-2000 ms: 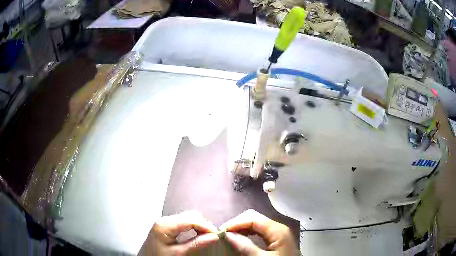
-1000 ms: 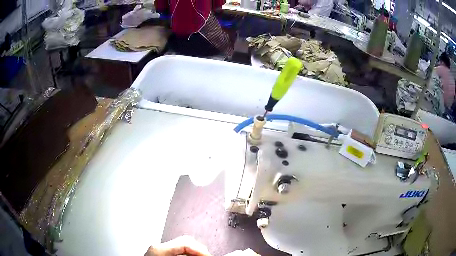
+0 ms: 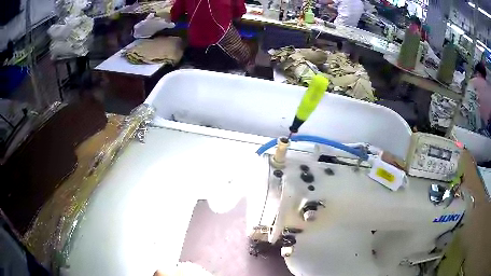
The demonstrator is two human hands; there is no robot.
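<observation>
A dark brown garment panel [image 3: 221, 237] lies on the white table in front of the sewing machine head [image 3: 344, 226], its upper edge curved under strong lamp glare. It runs beneath the presser foot area [image 3: 261, 247]. Only a small, washed-out part of my left hand [image 3: 186, 269] shows at the bottom edge, over the panel's lower left; its fingers and anything in them are cut off. My right hand is out of the picture.
A yellow-green screwdriver [image 3: 309, 102] stands upright in a beige holder [image 3: 281, 152]. A white trough [image 3: 226, 102] lies behind. The control panel [image 3: 433, 156] and small white box [image 3: 386, 173] are at right, stacked brown panels [image 3: 48, 156] at left. A person in red [image 3: 207, 27] is beyond.
The view has tilted upward, so the machine and panel sit lower in the picture. Both hands, earlier pinching something small together, have dropped out of the bottom edge, except part of the left.
</observation>
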